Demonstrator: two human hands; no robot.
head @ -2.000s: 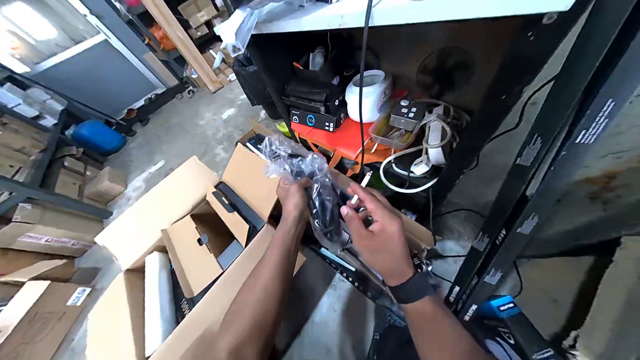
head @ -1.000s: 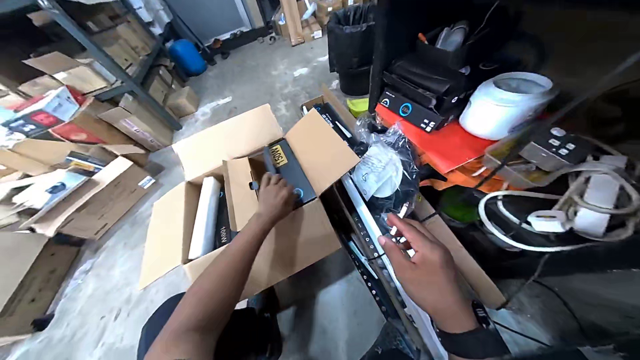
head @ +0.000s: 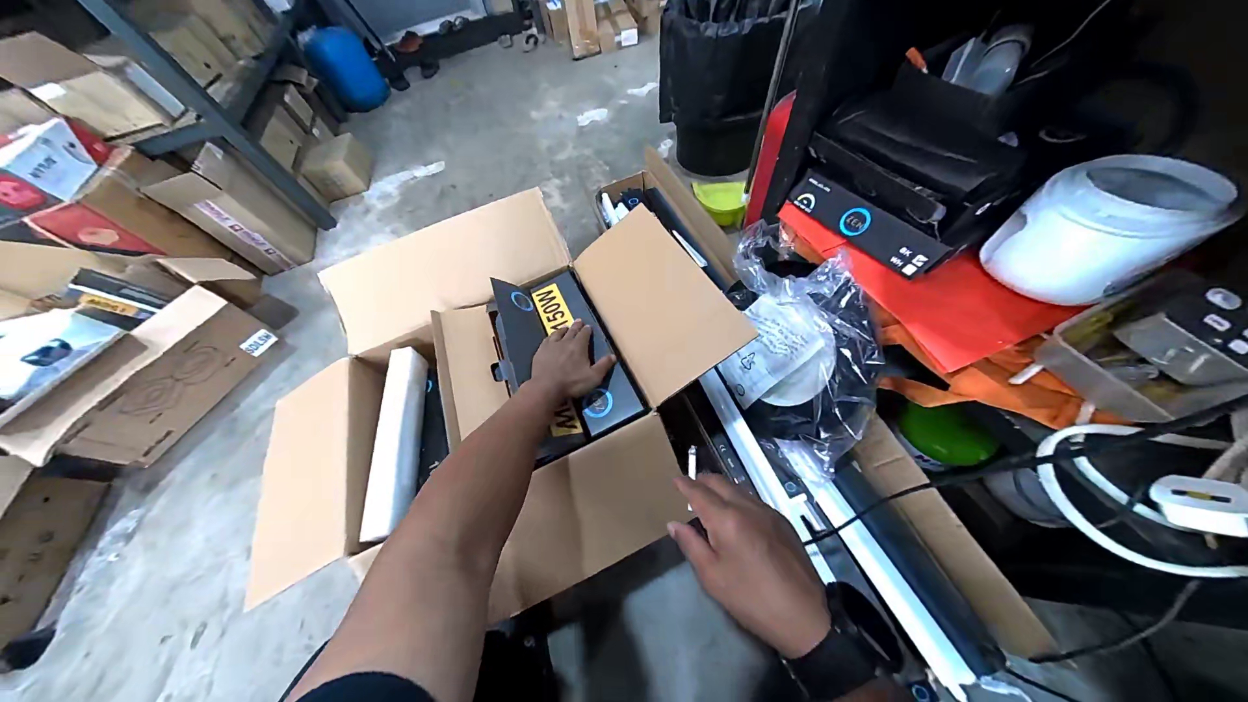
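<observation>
My left hand (head: 565,369) rests with spread fingers on a black product box with yellow labels (head: 619,366), which lies inside an open cardboard carton (head: 595,502). A white slab-like piece (head: 395,444) stands upright in the carton's left part. My right hand (head: 746,546) is at the carton's right edge, with a small white stick-like item (head: 692,473) between its thumb and fingers. Beyond that hand, a clear plastic bag with black contents (head: 829,380) and a white printed sheet (head: 770,356) lies on long white and black bars (head: 897,585).
At right are a white bucket (head: 1082,234), a black box (head: 868,224) on a red sheet (head: 936,312), and a coiled white cable (head: 1063,507). A dark cable crosses the bars. Opened cartons (head: 185,380) stand at left, and a black-lined bin (head: 717,136) behind.
The plastic bag was in my hands two seconds ago and now lies on the bars. My left hand has moved to the black box in the carton. The view has swung left.
</observation>
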